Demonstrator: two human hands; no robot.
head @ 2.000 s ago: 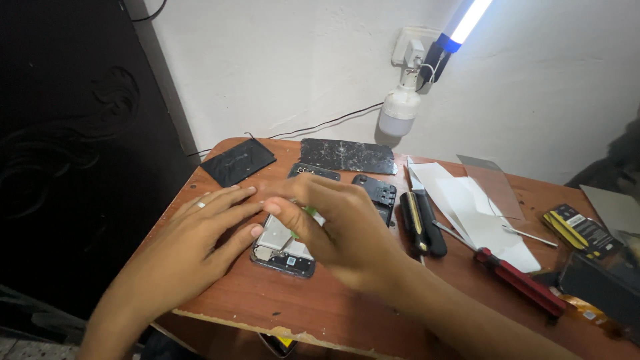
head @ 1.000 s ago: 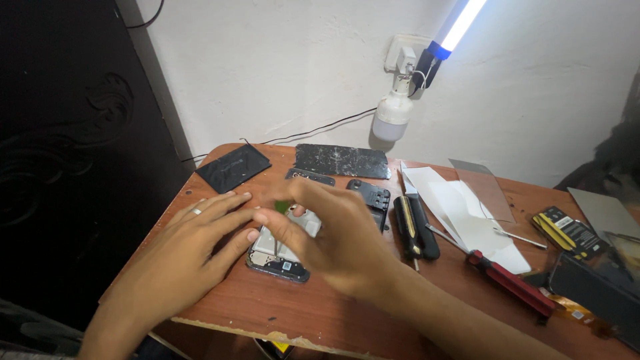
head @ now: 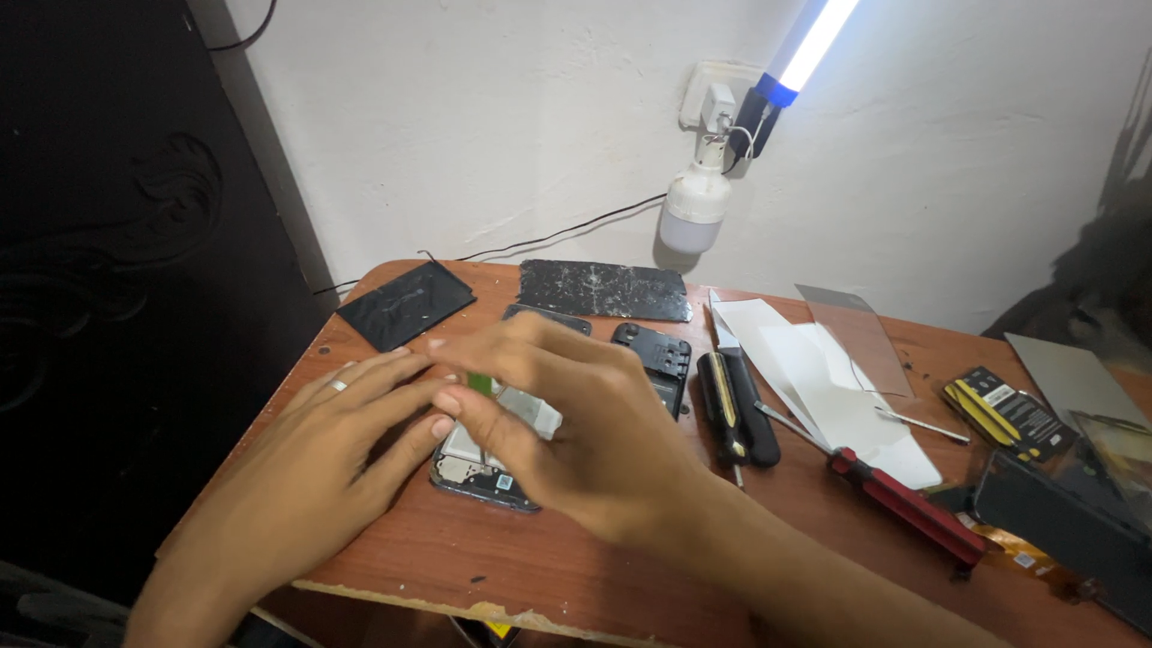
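An opened smartphone (head: 490, 486) lies on the wooden table, its battery and inner parts exposed, its upper part covered by my hands. My left hand (head: 351, 450), with a ring on one finger, rests flat along the phone's left side with fingertips at its edge. Over the phone is my right hand (head: 558, 405), thumb and index finger together around a small green piece (head: 481, 384), maybe a tool's handle; a thin shaft seems to stand below it. A black phone frame (head: 652, 351) lies just beyond my right hand, and another dark phone part (head: 547, 319) lies behind the fingers.
At the back lie a black flat panel (head: 409, 306) and a scratched dark mat (head: 603, 290). To the right are a black-handled knife (head: 754, 409), a dark-handled tool (head: 723, 405), white sheets (head: 837, 387), a red-handled screwdriver (head: 909, 508), a phone battery (head: 1008, 414) and a dark phone panel (head: 1062, 531).
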